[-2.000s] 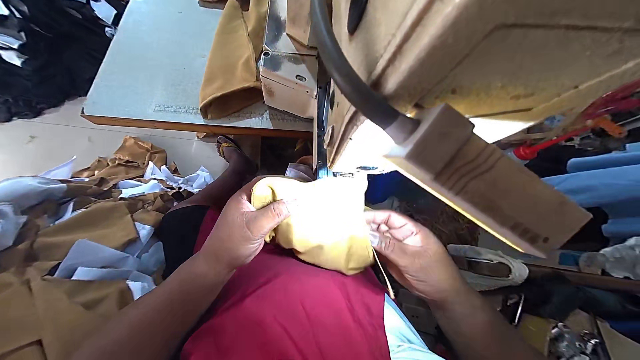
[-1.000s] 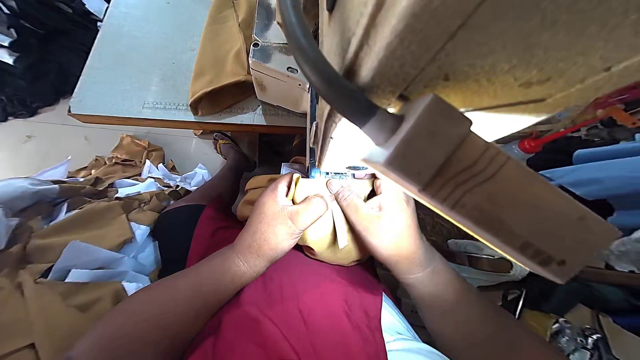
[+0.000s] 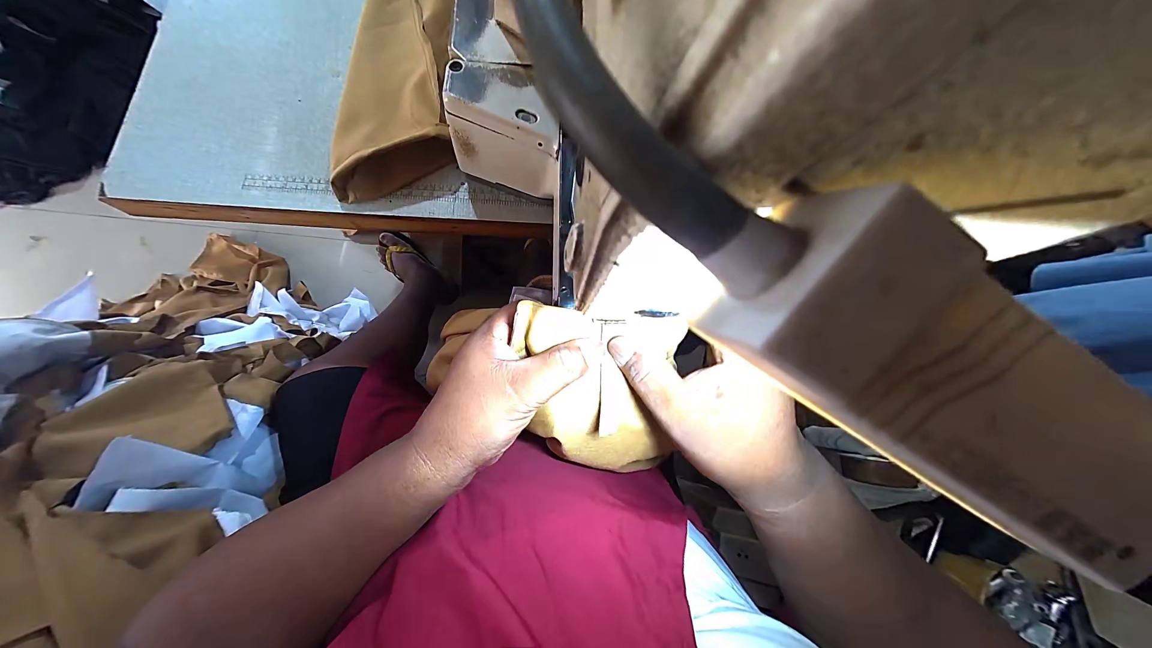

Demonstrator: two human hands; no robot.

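Both hands grip a tan fabric piece at the centre, held over my lap against the brightly lit sewing area of an industrial sewing machine. My left hand pinches its left side, thumb on top and pointing right. My right hand presses the right side with the thumb near the lit edge; its fingers are largely hidden. Between the thumbs a seam or narrow strip runs down the fabric. Glare hides where the cloth meets the machine.
A lamp head on a thick dark flexible neck hangs close over my right hand. Another tan garment piece lies on the grey table. Tan and white scraps cover the floor at left. Blue fabric is at right.
My right hand has moved in from the fabric's right edge to grip it near the left hand. The fabric is turned so that a seam or strip between the thumbs shows.
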